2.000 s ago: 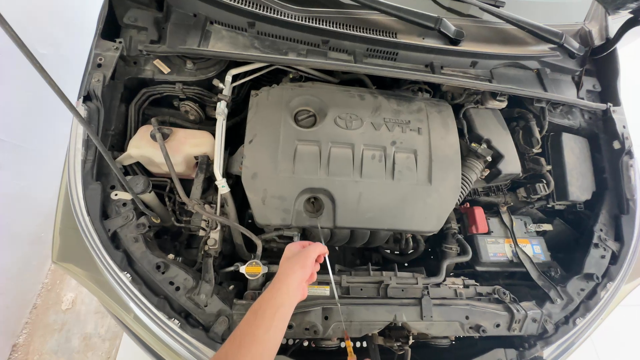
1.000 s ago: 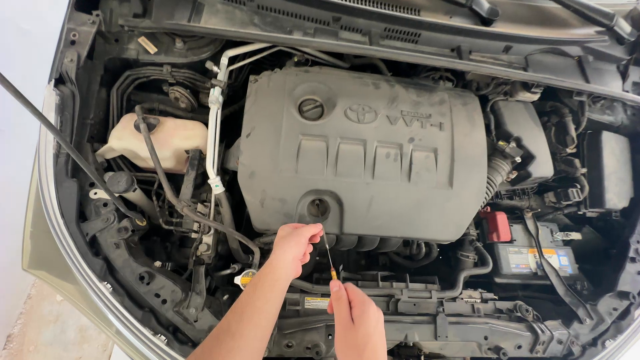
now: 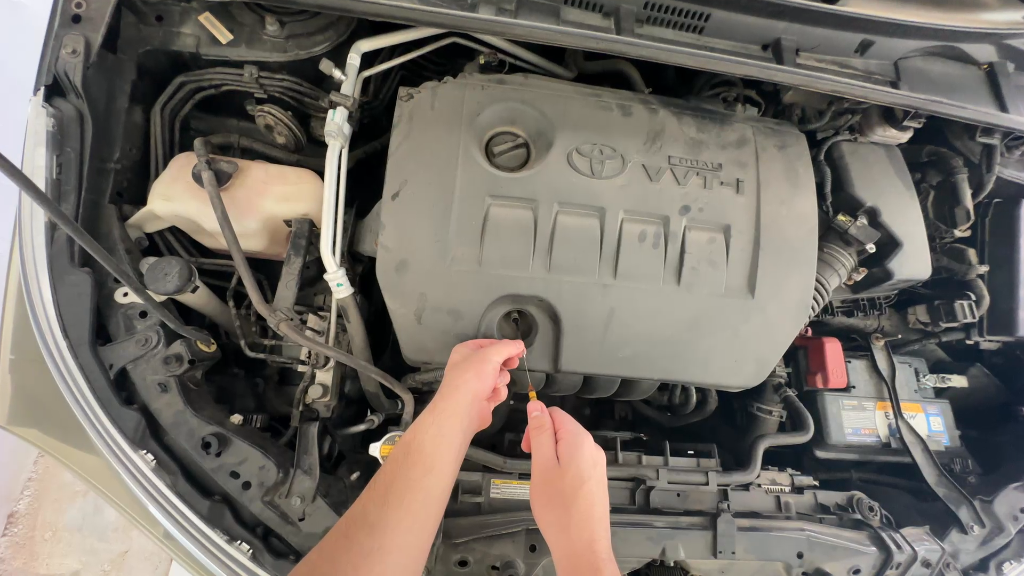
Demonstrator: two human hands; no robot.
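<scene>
My left hand [image 3: 480, 380] pinches the thin metal blade of an engine oil dipstick [image 3: 527, 370] between thumb and fingertips, at the front edge of the grey plastic engine cover [image 3: 448, 256]. The blade's upper end meets the round dipstick opening [image 3: 516, 322] in the cover; how far it reaches inside is hidden. Lower down, my right hand [image 3: 564, 464] grips the dipstick by its yellow-orange handle, of which only the top shows above the thumb. The oil filler cap [image 3: 508, 150] sits in its recess farther back on the cover.
A whitish plastic reservoir [image 3: 240, 200] and metal pipes [image 3: 336, 160] are at the left, near a slanting hood prop rod [image 3: 88, 240]. The radiator cap [image 3: 386, 446] lies beside my left forearm. The battery [image 3: 880, 408], with a red terminal cover [image 3: 822, 362], stands at the right.
My right hand has come into view and taken hold of the dipstick handle. The dipstick's upper end has moved up to the opening in the cover. The view has moved closer.
</scene>
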